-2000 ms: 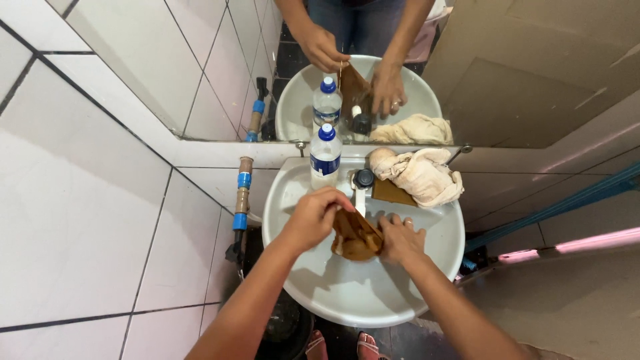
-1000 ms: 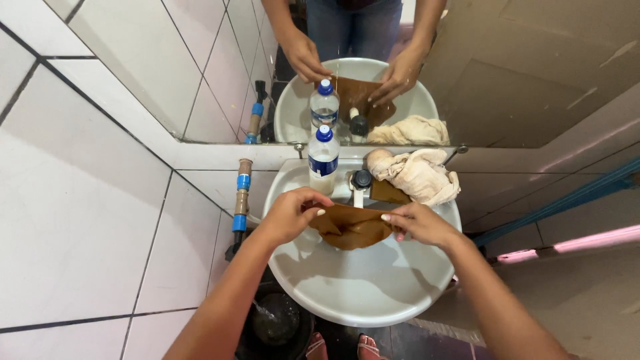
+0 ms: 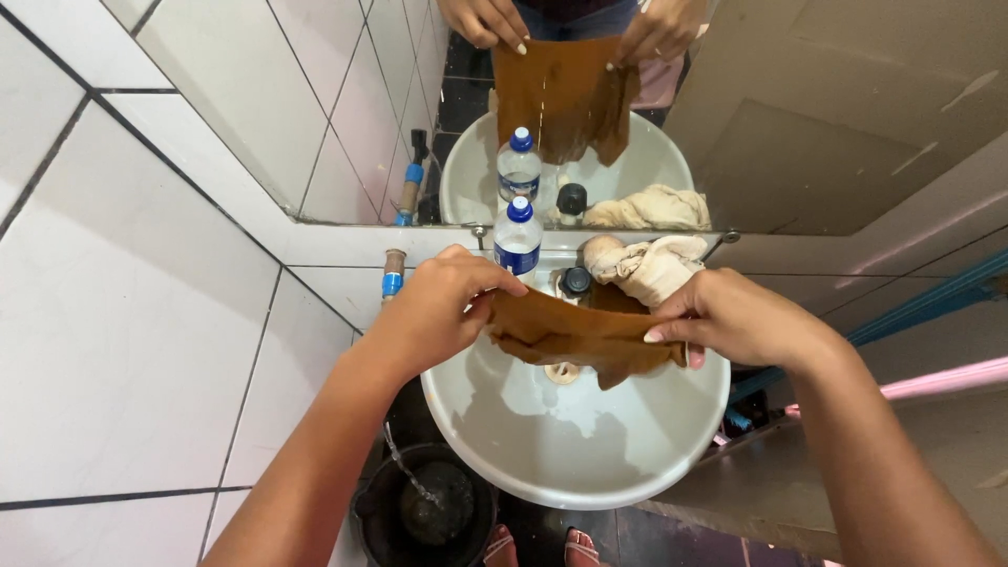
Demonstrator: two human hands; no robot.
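A wet brown cloth (image 3: 583, 331) hangs stretched between my two hands above the white washbasin (image 3: 579, 457). My left hand (image 3: 449, 307) pinches its upper left corner, and my right hand (image 3: 709, 319) grips the upper right corner. Its lower edge hangs in folds over the bowl, just in front of the drain (image 3: 561, 372). Behind it stands a clear plastic bottle (image 3: 517, 240) with a blue cap, beside the tap's dark knob (image 3: 576, 281). A bunched cream cloth (image 3: 650, 264) lies on the basin's back right rim, with more brown material (image 3: 618, 299) partly hidden below it.
A mirror (image 3: 787, 118) above the basin reflects the hands, cloth and bottle. Water falls into a black bucket (image 3: 429, 504) at the lower left. A pipe with a blue fitting (image 3: 392, 283) runs along the wall. Blue fabric (image 3: 929, 303) hangs at the right.
The brown cloth was bunched low in the basin two seconds ago. My hands have since moved apart and lifted it, and it now hangs more spread out.
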